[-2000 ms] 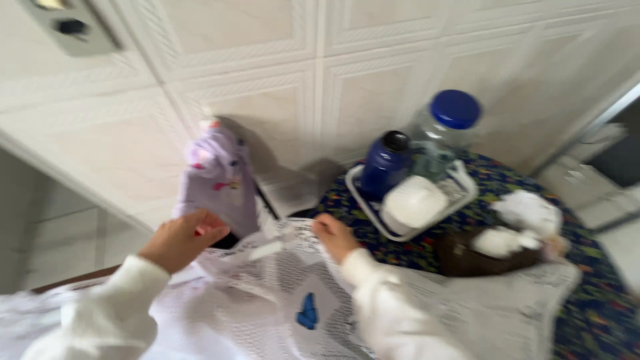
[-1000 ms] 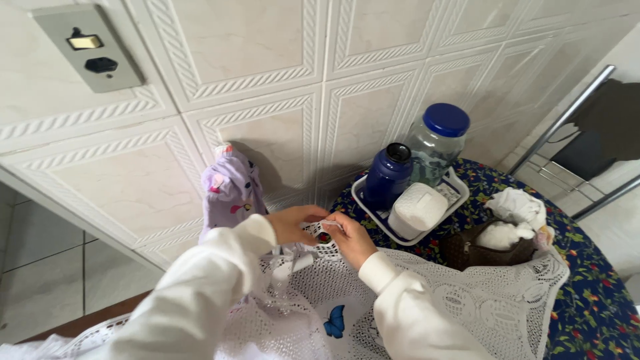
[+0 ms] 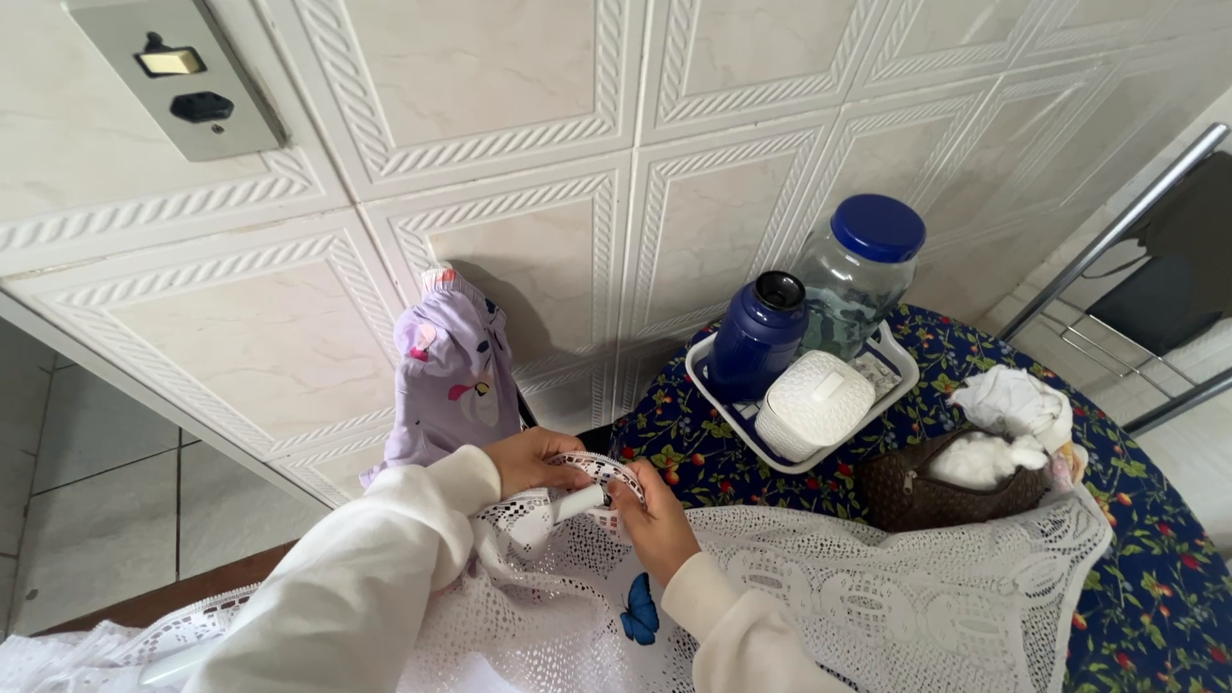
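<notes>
A white lace cloth [image 3: 770,568] lies across my lap and over part of the table. Its gathered edge is pinched by my left hand [image 3: 539,462], fingers closed on the lace band. Close to it on the right, my right hand [image 3: 657,520] grips the same edge between thumb and fingers. A white tube or rod [image 3: 577,502] shows through the lace between the hands; its ends are partly hidden. Below my hands, a blue butterfly figure [image 3: 639,610] shows on white fabric.
On the round table's floral cloth [image 3: 1145,577], a white basket [image 3: 799,468] holds a blue thermos [image 3: 756,337], a lidded glass jar [image 3: 857,279] and a white container [image 3: 816,404]. A brown pouch [image 3: 895,491] holds white material. Lilac fabric [image 3: 452,375] stands by the tiled wall [image 3: 510,241].
Two seconds ago my hands were apart along the lace; since then they have come together on its edge. The view has shifted slightly.
</notes>
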